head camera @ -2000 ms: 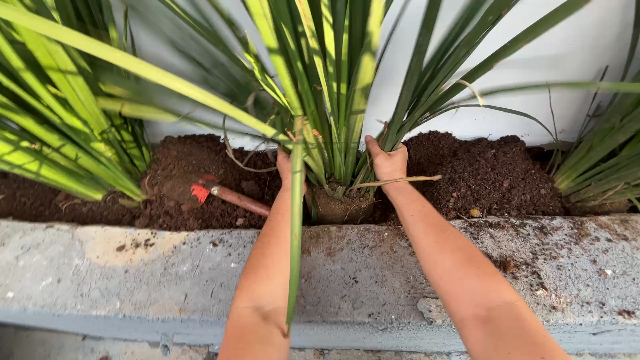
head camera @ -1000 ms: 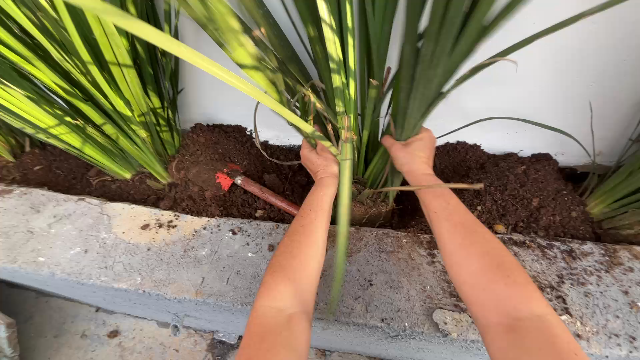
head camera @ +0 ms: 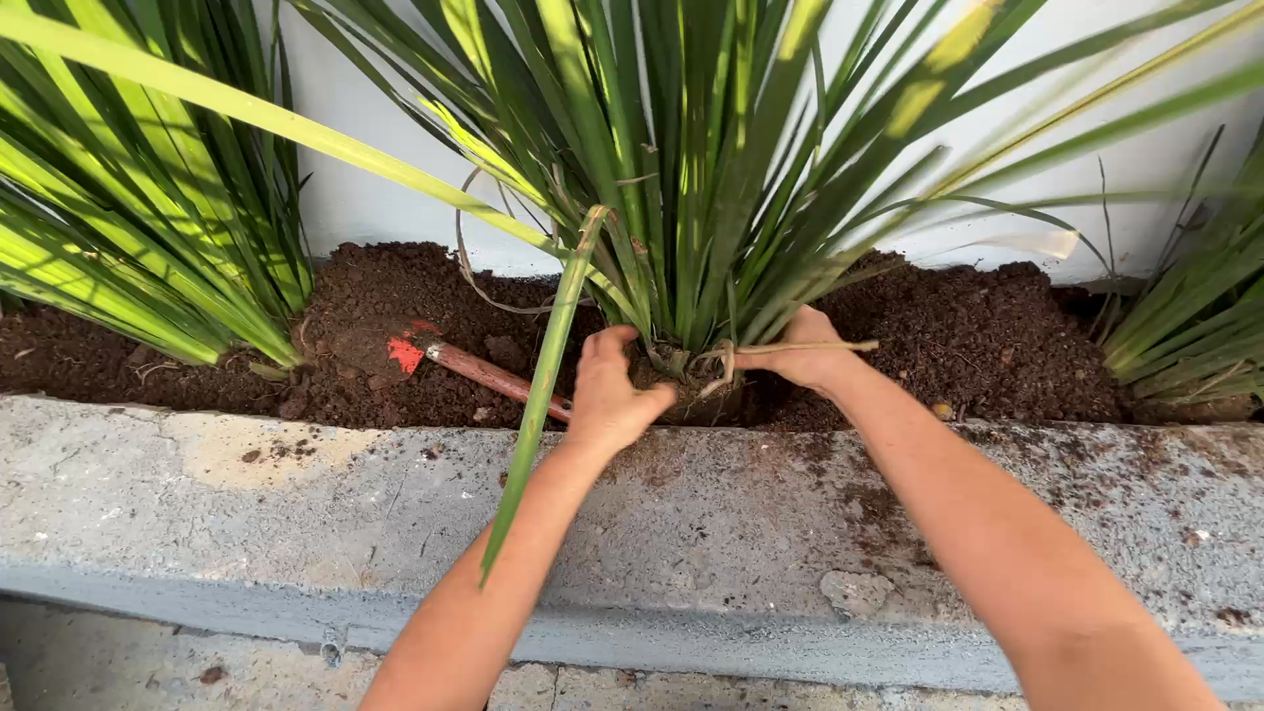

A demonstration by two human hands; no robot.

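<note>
A clump of long strap-like green leaves (head camera: 691, 197) stands upright in the planting bed, its root ball (head camera: 706, 395) low in the soil. At the left of its base is my left hand (head camera: 614, 390), fingers bent down against the root ball. My right hand (head camera: 805, 351) reaches round the right side of the base, its fingers partly hidden by leaves and soil. A dry stalk (head camera: 790, 348) crosses over that hand. Left of the clump, a garden hand tool with a worn red-brown handle (head camera: 489, 373) and a red metal part lies on the soil, one end hidden near my left hand.
A grey concrete curb (head camera: 691, 513) runs along the front of the bed, with crumbs of soil on it. More leafy clumps grow at the left (head camera: 128, 197) and right (head camera: 1205, 306). Loose dark soil (head camera: 973, 346) is heaped beside the middle clump. Behind stands a white wall (head camera: 360, 148).
Both hands have moved from the lower leaves down to the plant's base and root ball. The leaves, gathered between the hands one second ago, now fan out wider.
</note>
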